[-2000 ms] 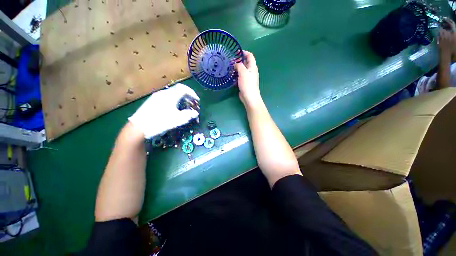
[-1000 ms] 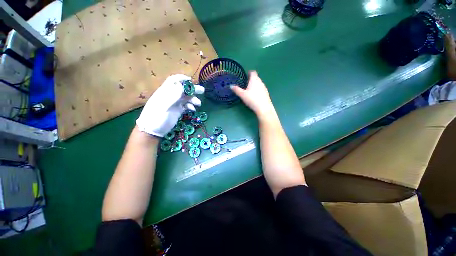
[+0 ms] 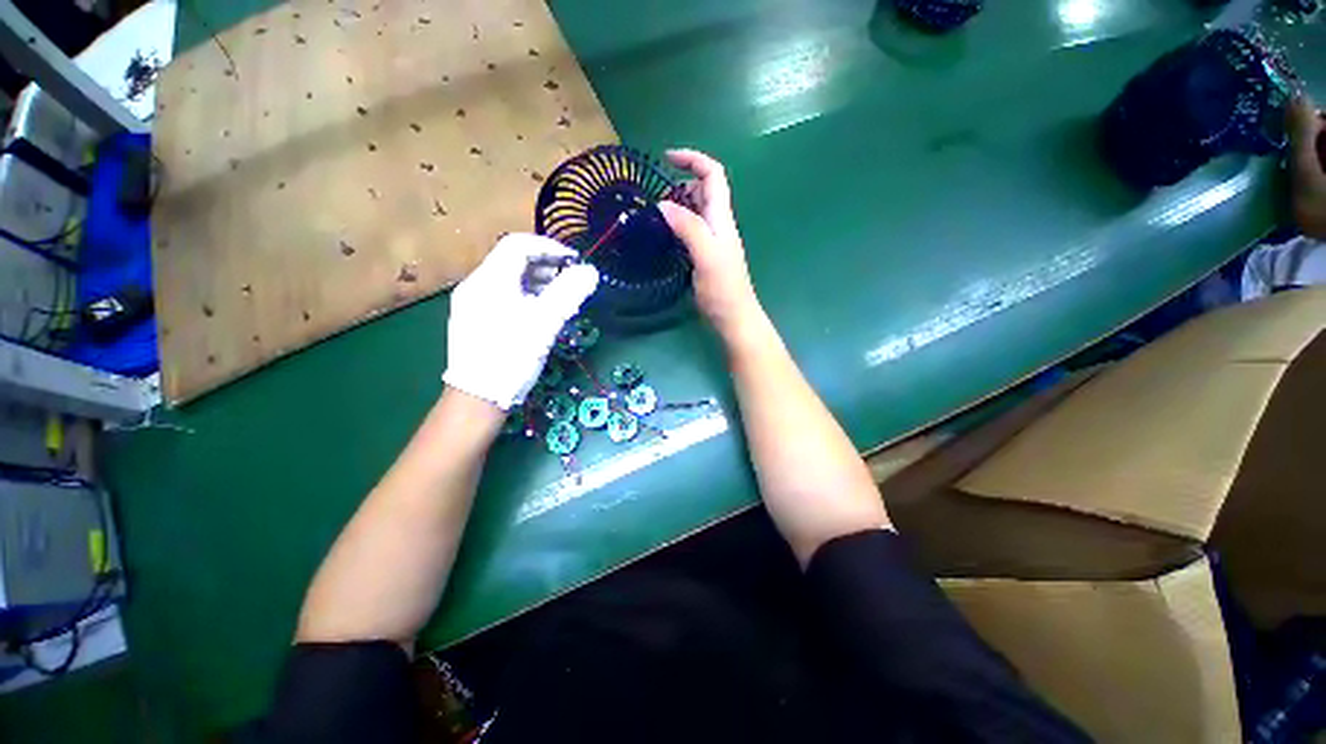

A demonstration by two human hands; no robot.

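Note:
My right hand (image 3: pixel 708 233), bare, grips the right rim of a black slotted fan housing (image 3: pixel 623 259), which is tilted with its open side towards me. My gloved left hand (image 3: pixel 512 313) is at the housing's lower left edge, fingertips pinched. Red lead wires (image 3: pixel 604 237) run from its fingertips to a small pale piece over the housing's hub. The green disc is not visible in the left hand. A heap of green discs (image 3: pixel 593 411) with wires lies on the green bench (image 3: pixel 814 291), partly hidden by the glove.
A tan plywood board (image 3: pixel 335 175) lies at left. A dark housing (image 3: pixel 938 12) stands at the top edge. A dark stack of housings (image 3: pixel 1185 116) lies at upper right beside another person's hand (image 3: pixel 1310 160). An open carton (image 3: pixel 1120 436) is at right, grey equipment (image 3: pixel 44 509) at left.
My left hand has turned and moved to the housing, and red wires now stretch across it. The housing has shifted slightly left and tilted; my right hand has closed on its rim.

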